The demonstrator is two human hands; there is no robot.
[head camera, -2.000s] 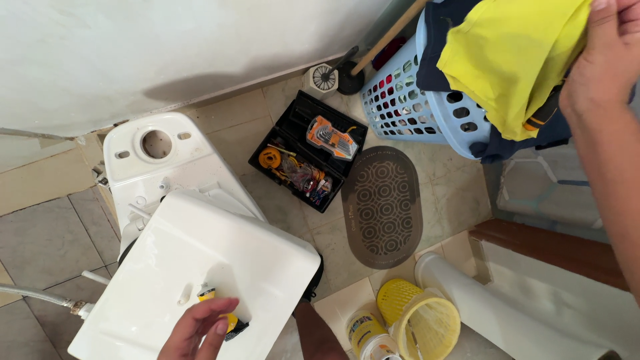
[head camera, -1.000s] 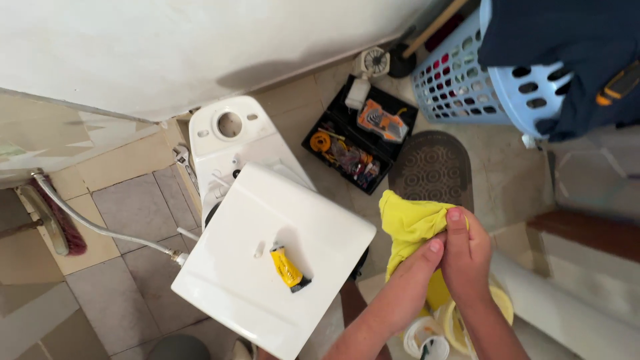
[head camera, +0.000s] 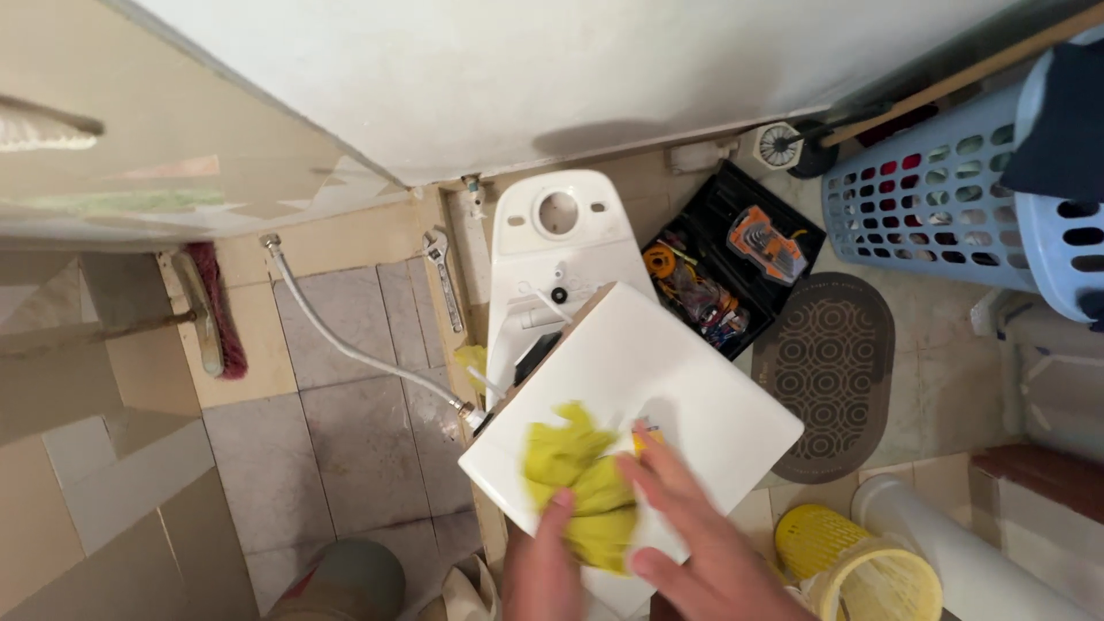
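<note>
A crumpled yellow cloth lies on the white ceramic toilet tank, which rests at an angle over the toilet bowl base. My left hand touches the cloth's lower left edge; blur hides whether its fingers grip it. Just right of the cloth, my right hand has its fingers spread. Beyond its fingertips a small yellow object is partly hidden on the tank. A braided water hose joins the tank's left corner.
An adjustable wrench lies left of the base. To the right are an open black toolbox, a grey oval mat, a blue laundry basket and a yellow bin. A broom head stands at the left.
The yellow cloth has moved from right of the tank, where both hands held it, onto the tank top. The view has shifted left.
</note>
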